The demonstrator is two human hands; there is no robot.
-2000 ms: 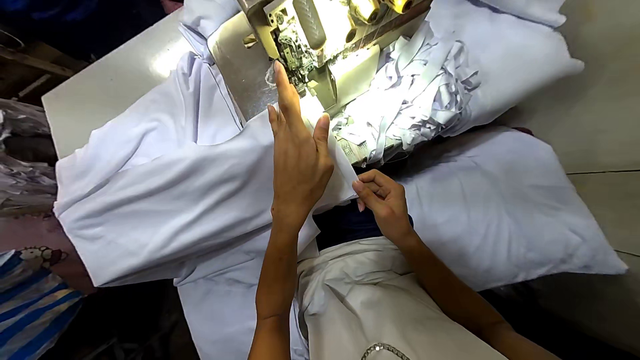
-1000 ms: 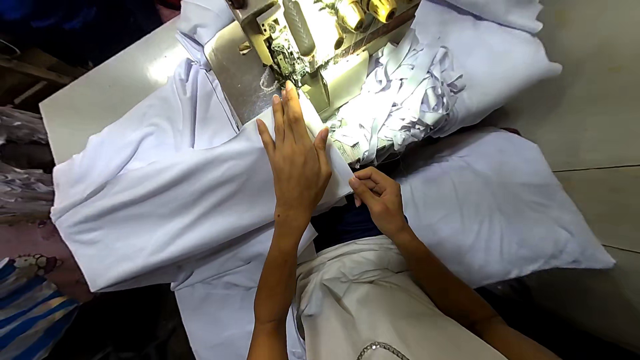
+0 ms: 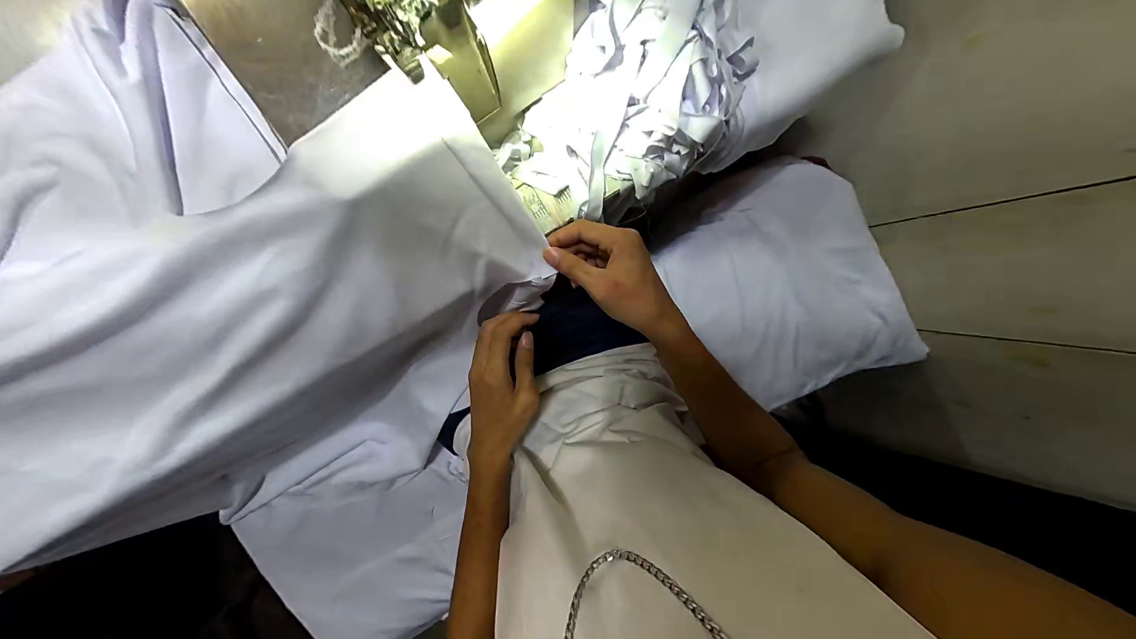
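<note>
White fabric [image 3: 355,231] spreads over the left half of the view, its upper corner lying at the needle area of a sewing machine [image 3: 470,53]. My right hand [image 3: 612,271] pinches the fabric's right edge between thumb and fingertips. Just below and to the left, my left hand [image 3: 503,382] is at the fabric's lower edge, fingertips near a small fold, thumb apart from the fingers. Whether it grips any cloth cannot be told. Several cut fabric strips [image 3: 648,98] are heaped beside the machine, brightly lit by its lamp.
A stuffed white cloth bundle [image 3: 781,275] lies right of my right hand, and more white cloth [image 3: 808,62] is above it. The machine's metal plate [image 3: 275,62] shows at upper left. Large floor tiles [image 3: 1003,240] fill the right side. White cloth [image 3: 355,541] hangs down at lower left.
My left hand has moved from flat on the fabric near the machine's needle area down to beside my right hand. My right hand still pinches the edge.
</note>
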